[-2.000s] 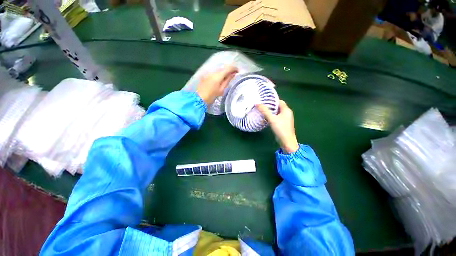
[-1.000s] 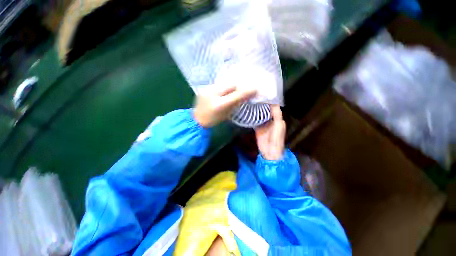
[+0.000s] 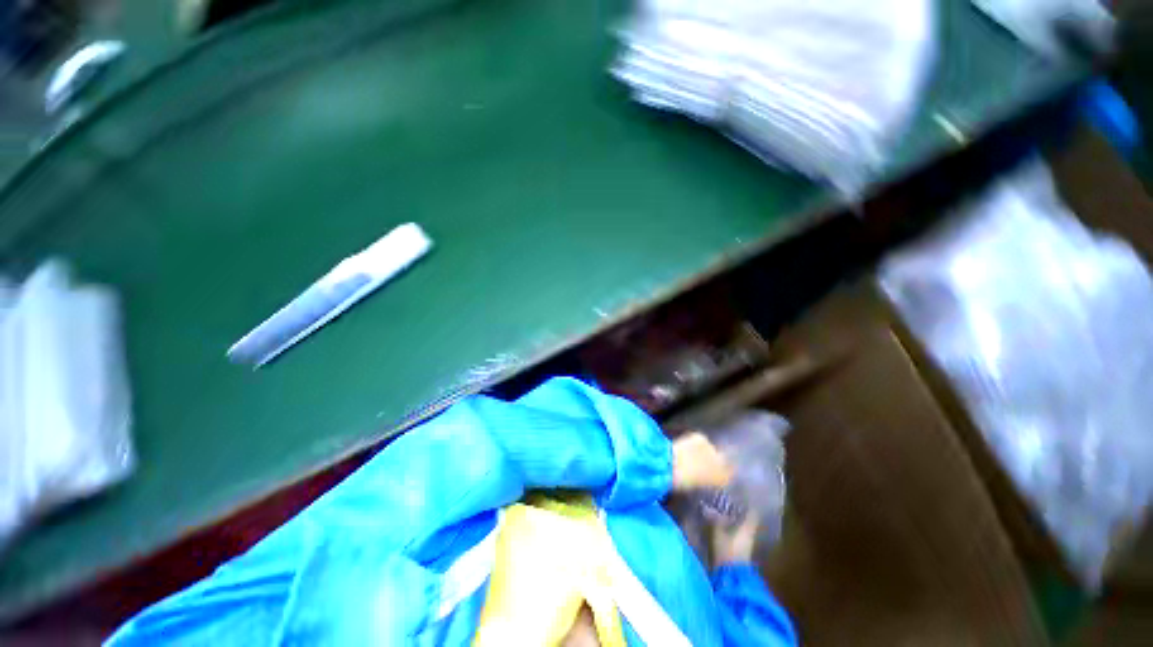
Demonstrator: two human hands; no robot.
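Note:
My left hand (image 3: pixel 699 464) and my right hand (image 3: pixel 733 538) are low in the picture, below the bench edge, over the carton. Both are small and blurred. Between them is a bagged fan (image 3: pixel 756 470), a greyish clear wrap with faint ribs showing. Both hands appear closed on it; the fingers are partly hidden. The label strip (image 3: pixel 335 293) lies slanted on the green bench (image 3: pixel 506 164), its labels blurred.
The open brown carton (image 3: pixel 885 468) is below the bench edge. Clear plastic (image 3: pixel 1030 354) lies at its far right side. A stack of bags (image 3: pixel 797 76) is at the top of the bench, another (image 3: pixel 63 392) at the left.
The view has swung right toward the carton. The fan and its bag, held up before me earlier, are now low at the carton's near side, with both hands moved down to it.

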